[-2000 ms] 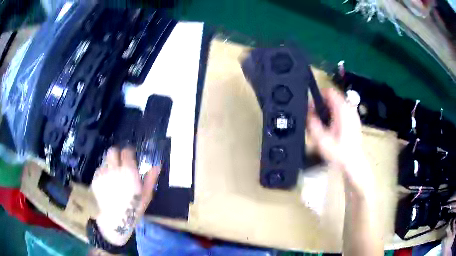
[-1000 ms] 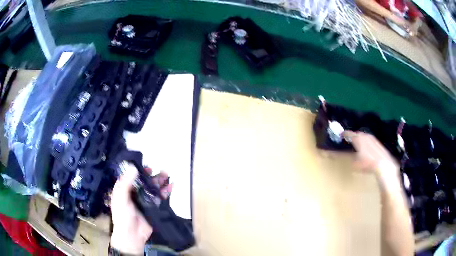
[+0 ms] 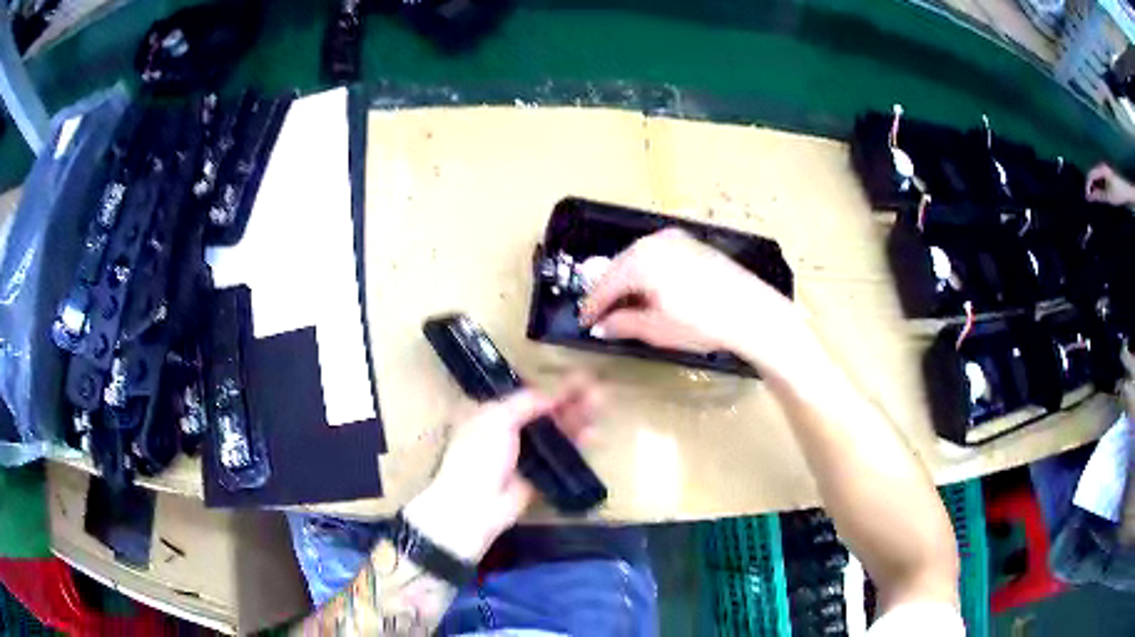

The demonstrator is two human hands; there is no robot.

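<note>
A black housing (image 3: 747, 258) lies open side up on the tan bench board. My right hand (image 3: 666, 292) reaches into its left end, fingertips pinched by a small white piece, likely the wire connector (image 3: 599, 331). A round pale part shows beside the fingers, partly hidden. My left hand (image 3: 498, 454) is around a black control panel (image 3: 467, 351) that slants on the board left of the housing. The thumb and fingers are blurred and lie over its middle, and the panel's lower end sticks out below the hand.
Black panels (image 3: 149, 280) are piled left beside a bluish plastic bag (image 3: 47, 249), with a white sheet (image 3: 299, 187) over a black sheet (image 3: 289, 429). Housings (image 3: 940, 261) with upright wires stand in rows right. Green surface behind; green crate (image 3: 747, 579) below; another person's hand (image 3: 1108, 187) far right.
A housing from the right now lies in the middle of the board under my right hand. My left hand has brought the panel right, from the black sheet to beside the housing. The view has shifted.
</note>
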